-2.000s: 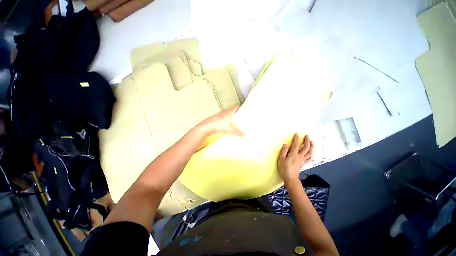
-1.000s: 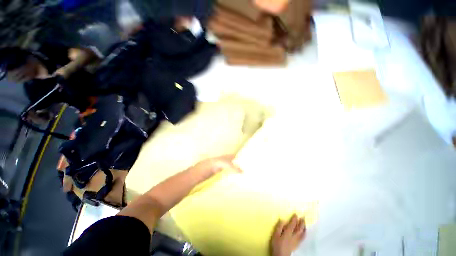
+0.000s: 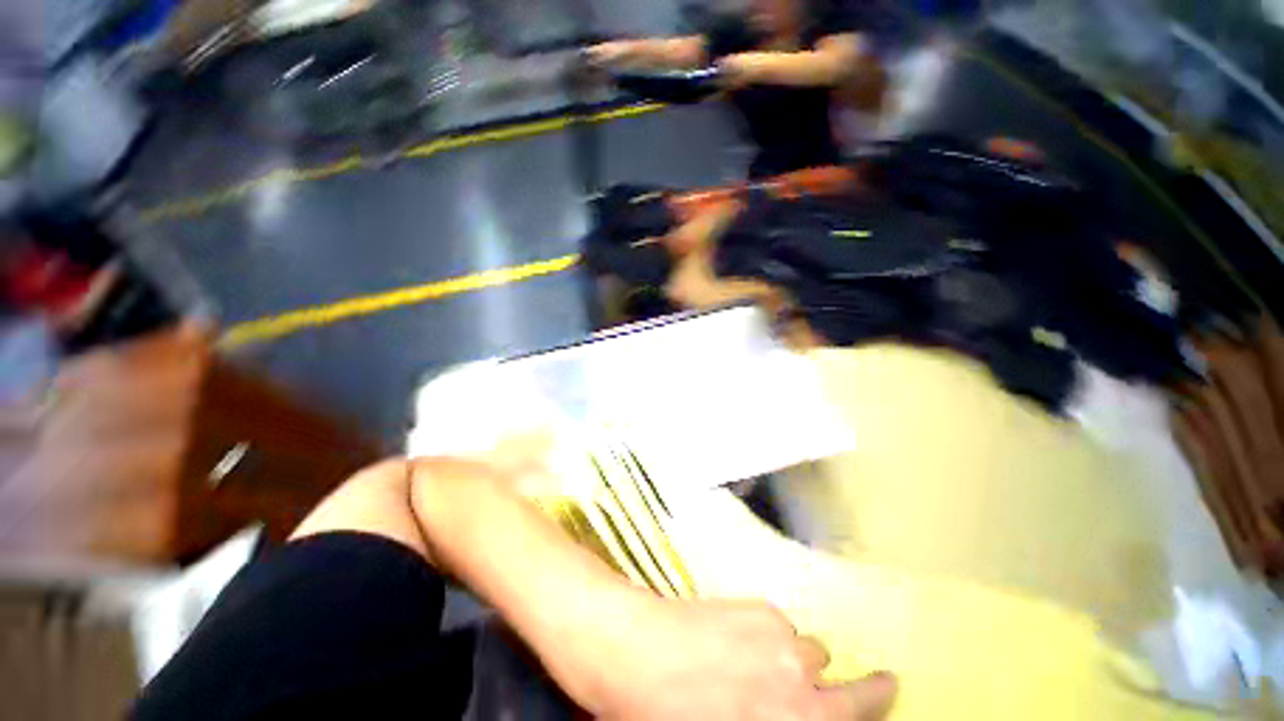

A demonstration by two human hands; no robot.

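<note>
Pale yellow cut panels (image 3: 936, 620) spread to the right of my left hand, bright and partly washed out. Several stepped layer edges (image 3: 627, 521) show beside my forearm. My left hand (image 3: 718, 662) is at the bottom centre, blurred, with its fingers curled on the near part of the yellow panels; its grip is partly hidden. A larger khaki stack (image 3: 986, 479) lies beyond on the right. A white board (image 3: 676, 373) lies at the centre, under or beside the layered edges. My right hand is out of the picture.
Black backpacks (image 3: 859, 254) are heaped behind the panels. A person in dark clothes (image 3: 796, 106) stands beyond them with arms out. A brown wooden desk (image 3: 254, 451) is at the left. Brown pieces (image 3: 1239, 437) lie at the right edge. Grey floor with yellow lines (image 3: 408, 299) shows behind.
The view has swung left, bringing the desk, floor and white board into sight. My left hand stays at the yellow panels, now lower and closer. My right hand has left the picture.
</note>
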